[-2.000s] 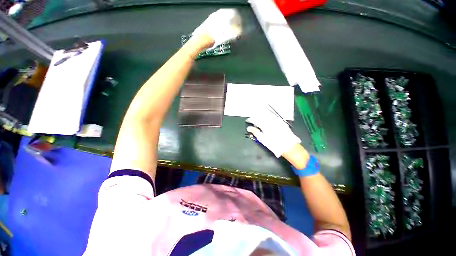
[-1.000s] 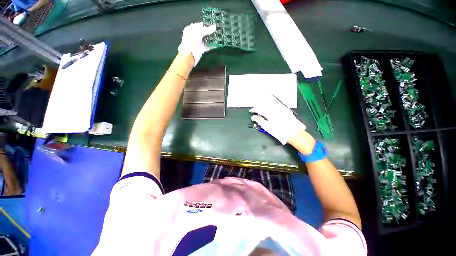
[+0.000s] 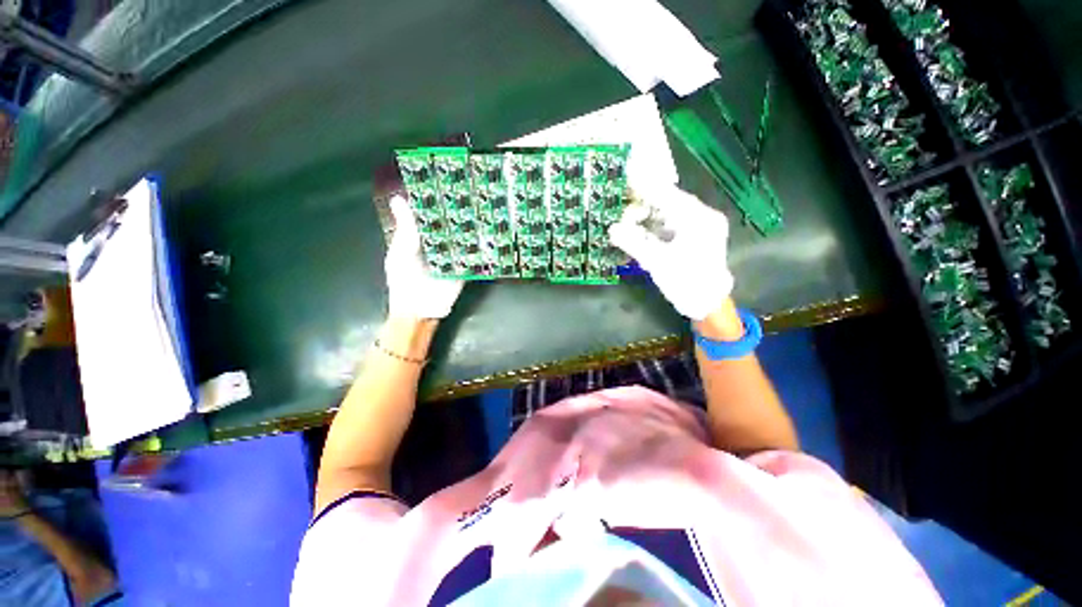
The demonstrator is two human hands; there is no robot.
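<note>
A green PCB panel (image 3: 516,216) with a grid of identical small boards is held up over the bench. My left hand (image 3: 418,267), in a white glove, grips its left edge. My right hand (image 3: 679,249), also gloved, is at its right edge; whether the fingers pinch the panel is hard to tell. A small blue piece shows under the right hand. The white sheet (image 3: 653,128) and the brown grooved plate (image 3: 386,196) lie behind the panel, mostly hidden by it.
Green rails (image 3: 726,166) lie right of the white sheet, below a long white bundle (image 3: 641,42). A black compartment tray (image 3: 878,190) of loose green boards is at the right. A clipboard (image 3: 131,320) lies left. A person's arm (image 3: 53,540) shows at lower left.
My left hand has brought the panel from the back of the bench to in front of me. My right hand has moved up to the panel's right edge. The view has turned.
</note>
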